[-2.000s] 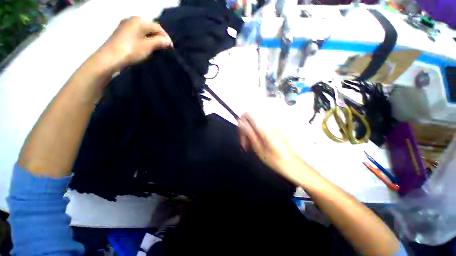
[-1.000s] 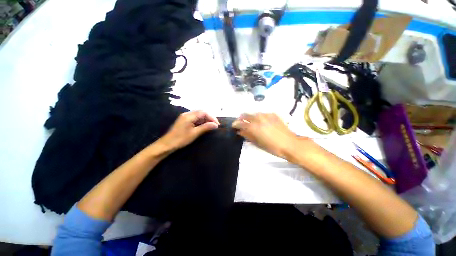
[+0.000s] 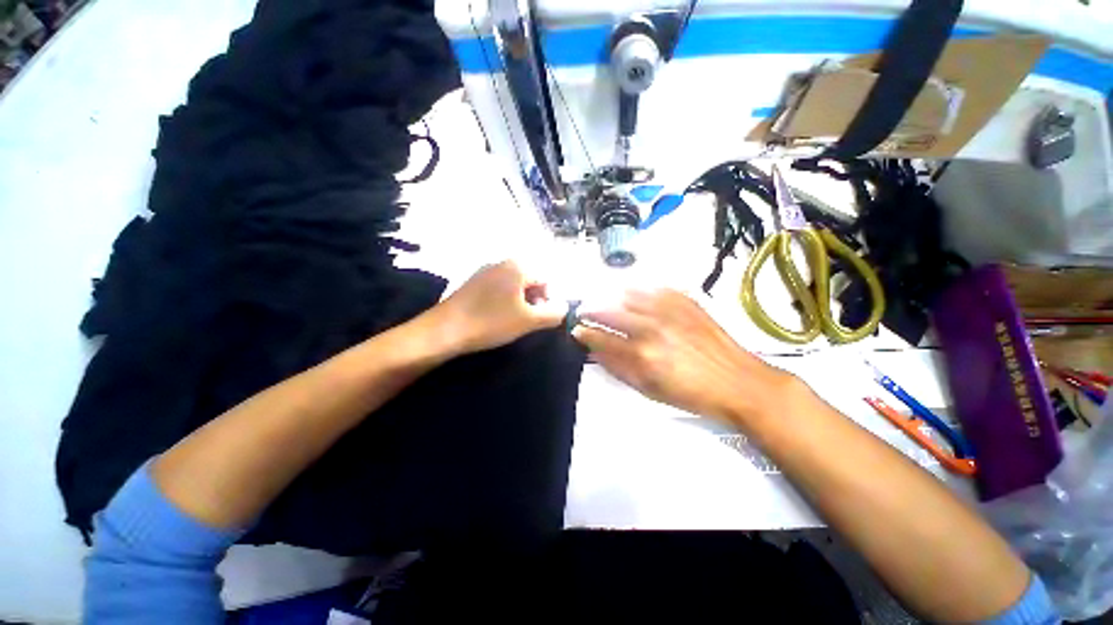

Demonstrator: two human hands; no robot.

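A black garment piece [image 3: 476, 452] lies on the table in front of me and hangs over the front edge. My left hand [image 3: 507, 308] pinches its upper corner just in front of the needle area. My right hand [image 3: 665, 348] holds the same corner from the right, fingertips close to the left ones. The exact fold between the fingertips is hidden. The presser foot [image 3: 565, 220] of the sewing machine is just beyond my fingers, brightly lit. A large black garment pile [image 3: 269, 220] lies to the left, joining the piece.
Yellow-handled scissors [image 3: 812, 287] lie right of the needle, with black scraps [image 3: 897, 226] behind. A blue pen [image 3: 922, 413], an orange pen [image 3: 915, 436] and a purple box [image 3: 998, 385] lie at right. Cardboard [image 3: 976, 92] and a black strap [image 3: 901, 79] are at the machine head.
Both hands came together at the garment corner from wide apart, and are now slightly closer to the needle. The view moved toward the machine. The garment's upper part has come down flat onto the table.
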